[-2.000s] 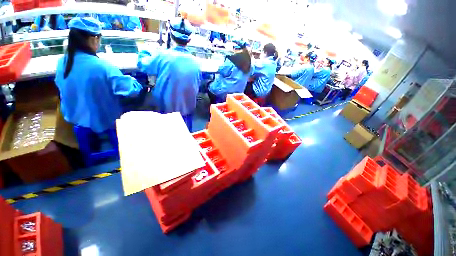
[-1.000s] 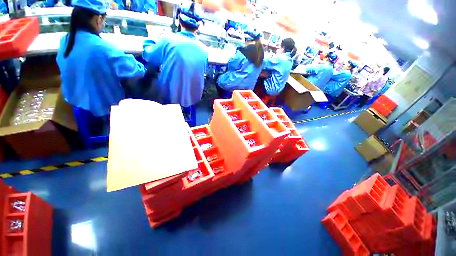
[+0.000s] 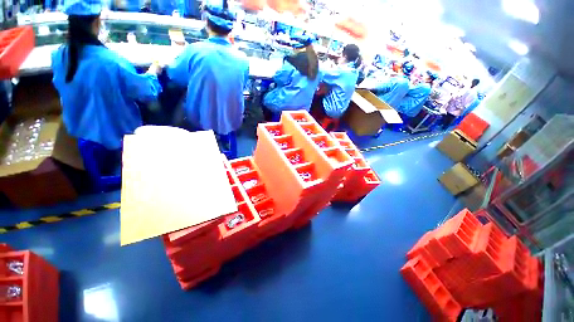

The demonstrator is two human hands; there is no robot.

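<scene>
Neither of my hands is in the picture. Nearest in front of me, several stacks of red compartment trays [image 3: 299, 148] stand on the floor, with small clear shiny parts in their cells. A pale cardboard sheet [image 3: 173, 182] lies flat over the left end of these stacks and overhangs the trays. A paler rounded sheet edge shows at its far side.
More red trays stand at lower left [image 3: 44, 286] and lower right [image 3: 469, 251]. An open carton [image 3: 38, 182] holds clear parts at left. Workers in blue sit along the line behind. Another open carton [image 3: 368, 116] stands near them. Cartons and a metal rack [image 3: 535, 170] are at right.
The view has shifted slightly, first one way and then back, and the tray stacks now sit a little further left in it. The second worker from left now has an arm raised towards the bench.
</scene>
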